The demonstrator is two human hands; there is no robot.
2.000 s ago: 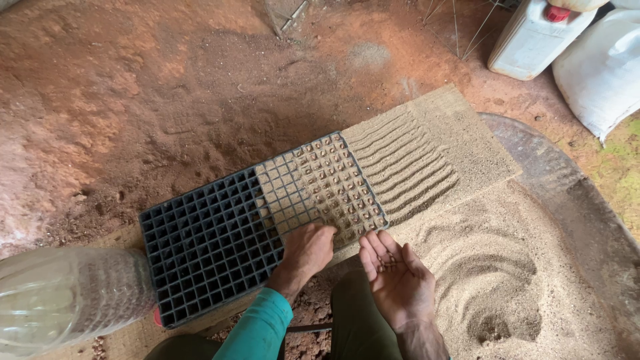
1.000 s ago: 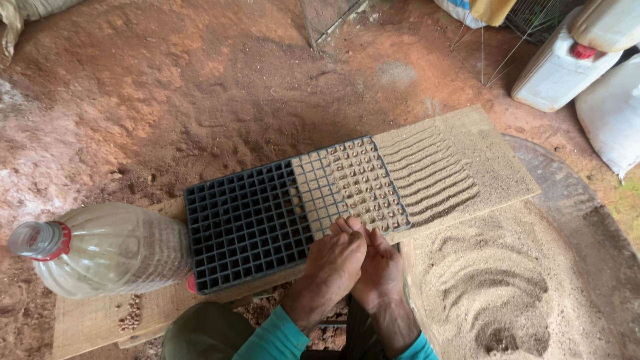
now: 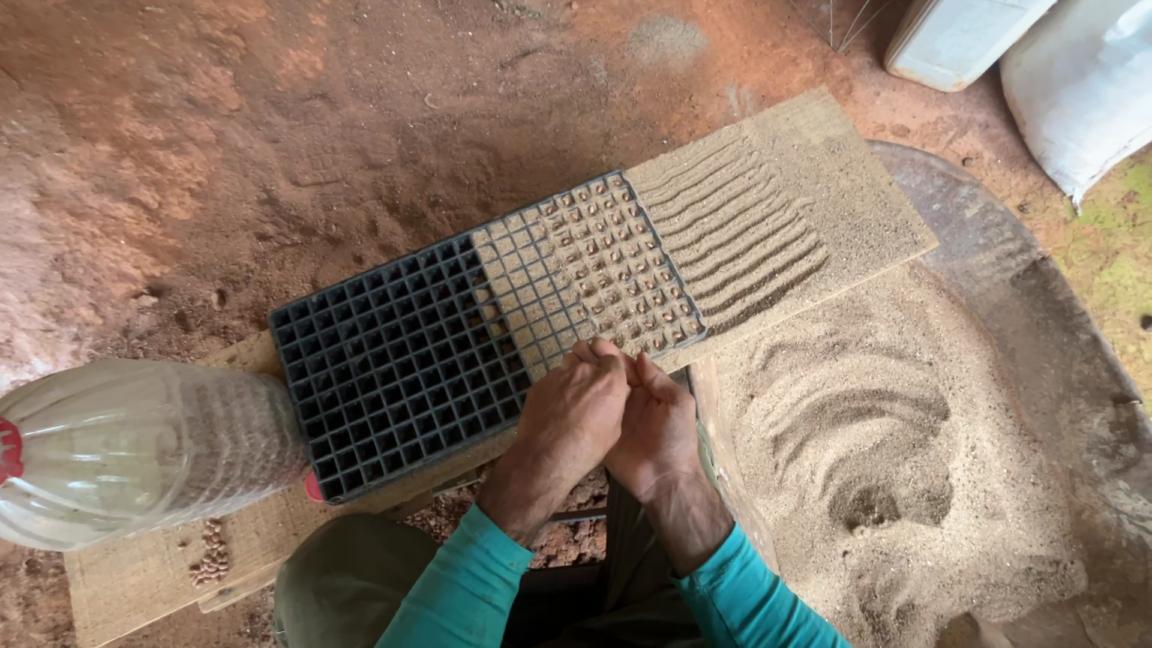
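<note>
A black plastic seedling tray (image 3: 405, 360) lies at a slant on a wooden board. Its left cells are empty, a middle band holds pale sandy substrate, and the cells at its right end hold substrate with small brown seeds (image 3: 621, 261). My left hand (image 3: 576, 409) is above the tray's near edge, its fingertips drawn together; whether a seed is between them is hidden. Against it, just to the right, my right hand (image 3: 657, 423) is cupped, its palm mostly covered. Seeds showed in that palm earlier; now its contents cannot be seen.
Ridged substrate covers the board (image 3: 873, 207) at right. A heap of substrate (image 3: 864, 432) lies beside it on a dark sheet. At left are a large clear plastic bottle (image 3: 153, 450) and a small pile of seeds (image 3: 210, 553). A white jug (image 3: 963, 40) and white sack (image 3: 1084, 99) stand top right.
Two seconds ago the right palm lay open with seeds in it, apart from the left hand. Since then the hands have come together, and the left hand now covers that palm.
</note>
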